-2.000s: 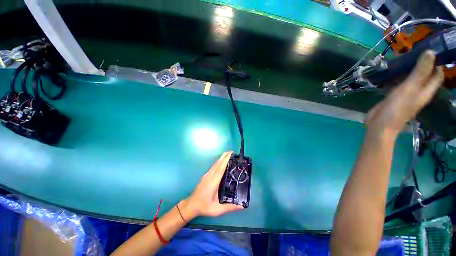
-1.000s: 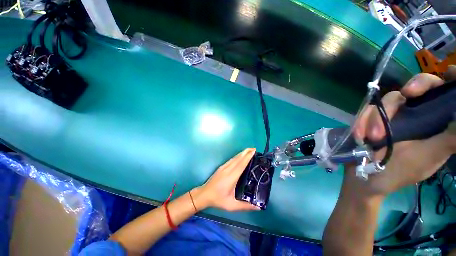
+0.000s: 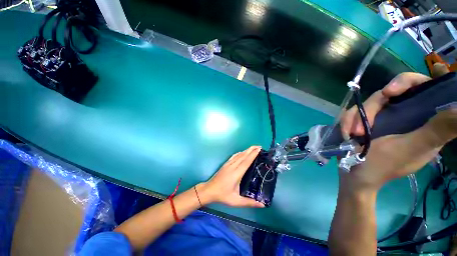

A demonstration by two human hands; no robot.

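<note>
A black corded unit (image 3: 259,181) lies on the green bench top, its open side up with thin wires showing. My left hand (image 3: 231,180) grips it from the left, thumb and fingers around its edges. Its power cord (image 3: 269,107) runs up over the bench edge onto the dark conveyor. My right hand (image 3: 396,130) is closed on the dark grip of the automatic-feed screwdriver (image 3: 320,145). The screwdriver's metal nose is at the unit's upper right end, by the cord entry. The nose hides that corner, so I cannot tell whether a screw is there.
Several wired units (image 3: 57,67) with black cords stand at the upper left. A wrapped plug (image 3: 203,51) lies on the conveyor's grey edge (image 3: 175,47). A clear screw feed hose (image 3: 373,50) arches at right. A plastic-lined blue crate (image 3: 92,200) is at lower left. Black cables lie at lower right.
My right hand has taken the screwdriver from the upper right to the unit's upper end. My left hand still holds the unit. The view has shifted, so the bench things appear further right.
</note>
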